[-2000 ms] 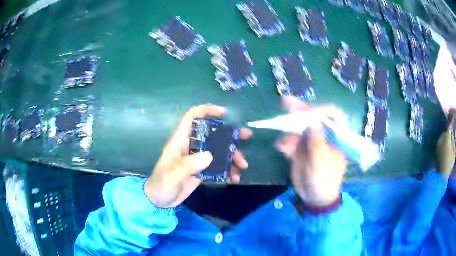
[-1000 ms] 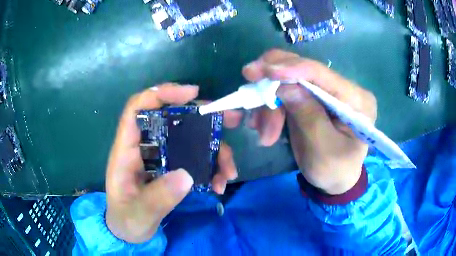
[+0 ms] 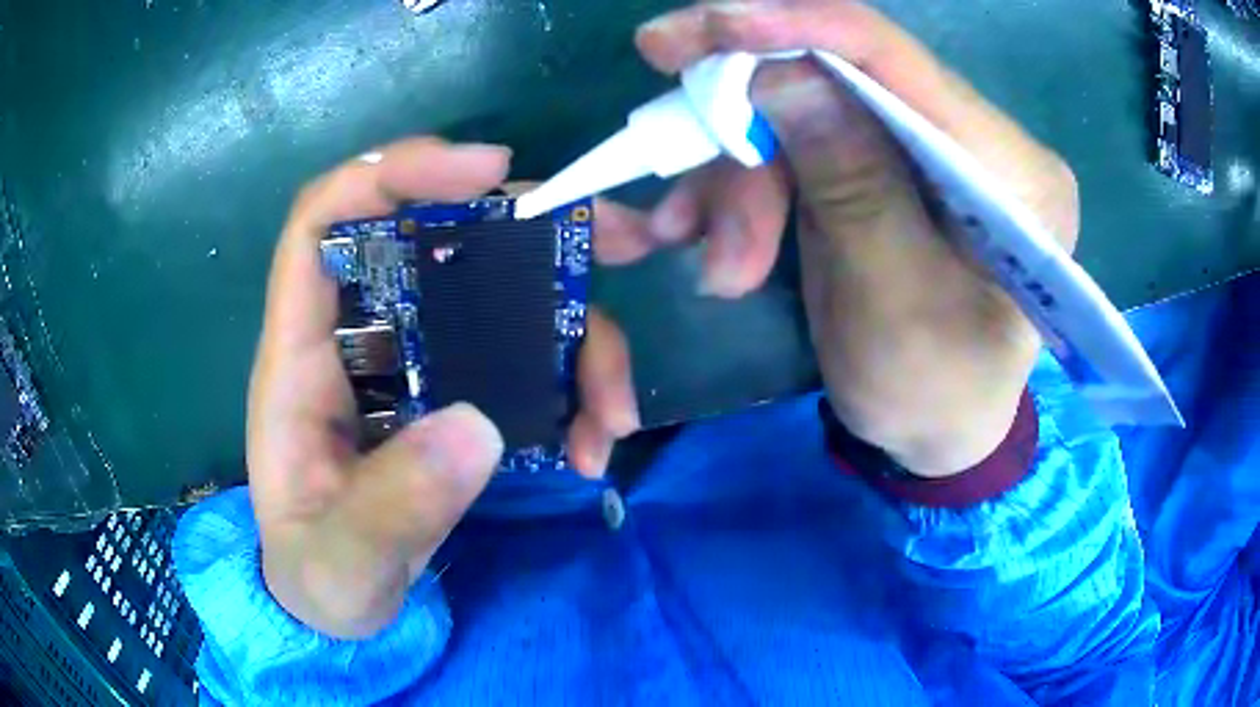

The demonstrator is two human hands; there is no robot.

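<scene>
My left hand [image 3: 366, 414] holds a blue circuit board [image 3: 572, 283] by its edges, thumb over the lower face. A black ridged heatsink [image 3: 491, 325] covers most of the board and has a small pinkish-white dot near its upper left. Silvery connectors [image 3: 366, 350] line the board's left edge. My right hand [image 3: 884, 235] holds a white glue tube [image 3: 1029, 276] with blue print. The tapered nozzle [image 3: 608, 159] points down-left, its fine tip at the heatsink's top edge. A blue collar patch [image 3: 761, 137] shows at the nozzle's base. No glue dab can be made out.
The dark green mat [image 3: 705, 345] lies beneath my hands. Another circuit board [image 3: 1184, 104] lies at the upper right, and part of one [image 3: 20, 394] shows at the left edge. A dark perforated crate [image 3: 118, 594] is below at left.
Over the two seconds, the nozzle has come from beside the board to the heatsink's top edge. The view has moved closer, and most bench boards have left it. Since one second ago, the tip has shifted slightly left along the edge.
</scene>
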